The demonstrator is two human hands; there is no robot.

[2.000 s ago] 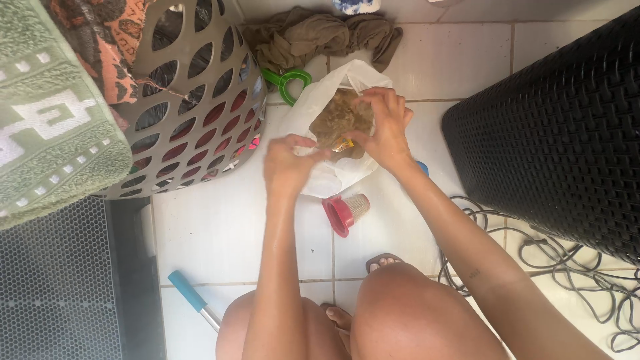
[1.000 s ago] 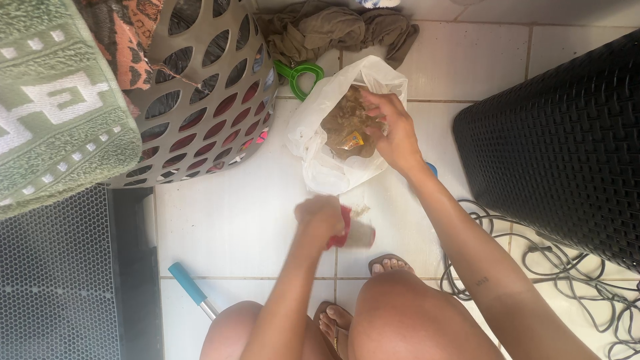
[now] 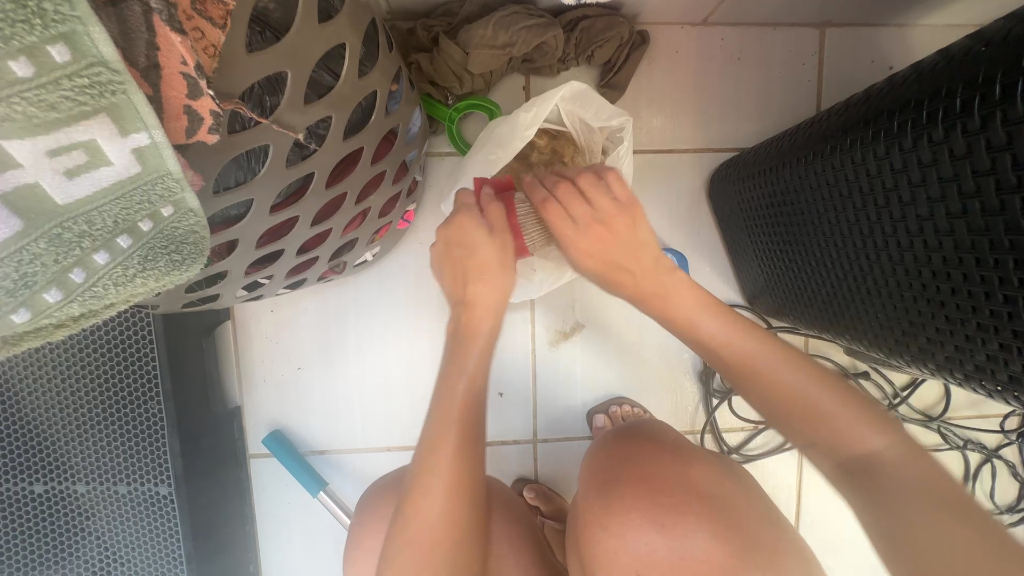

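Observation:
My left hand point(image 3: 476, 252) grips a red brush point(image 3: 506, 212) with pale, thin bristles, over the near side of an open white plastic bag point(image 3: 612, 128). My right hand point(image 3: 596, 228) lies over the bristles, its fingers curled toward the bag's mouth; its thumb is hidden, so its hold is unclear. Inside the bag is a brown, fluffy mass like hair or lint point(image 3: 552, 150), partly covered by my fingers. A small tuft of similar fluff point(image 3: 566, 334) rests on the floor tiles below the bag.
A grey laundry basket point(image 3: 320, 168) with a green towel point(image 3: 88, 184) stands left, a black woven container point(image 3: 872, 208) right. Around the bag are a green ring-shaped handle point(image 3: 458, 120), brown cloth point(image 3: 520, 44) and a blue object point(image 3: 677, 259). Black cables point(image 3: 744, 432) and a teal handle point(image 3: 294, 462) lie nearer.
My left hand left the bag's rim, took the red brush from the floor and brought it up over the bag. My right hand moved from the bag's contents to the bristles.

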